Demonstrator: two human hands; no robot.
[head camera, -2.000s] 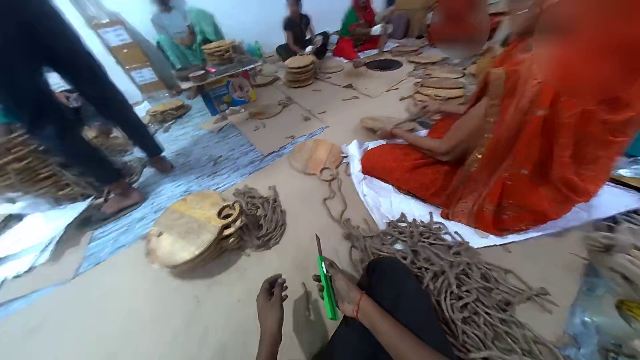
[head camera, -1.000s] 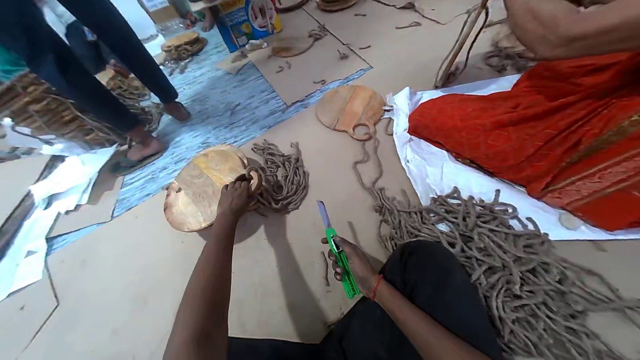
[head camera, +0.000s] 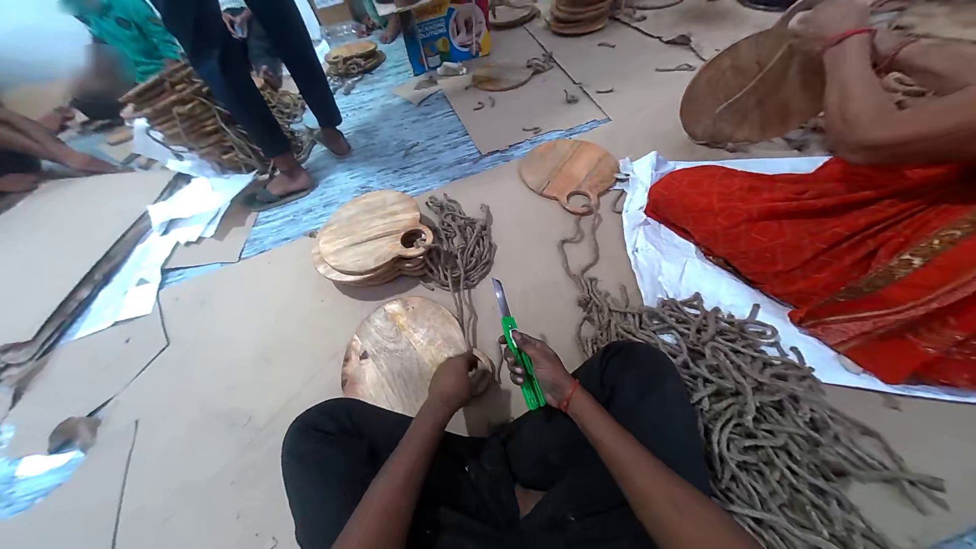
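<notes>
My left hand grips the ring handle of a round wooden board, which lies in front of my crossed legs. Cord runs from that handle up toward a bundle of brown cords. My right hand holds a green snap-off utility knife, its blade out and pointing up and away from me. Just beyond is a stack of similar boards, with the cord bundle beside its handles. Another round board lies farther off, cord trailing from its ring handle.
A large heap of cut cords lies right of my knee. Close by on the right, a person in red sits on a white sheet, holding a large round board. Another person stands at the upper left near piled boards.
My left hand has come back from the stack toward my lap with a round board. The right hand still holds the knife. The person on the right now has a large board raised.
</notes>
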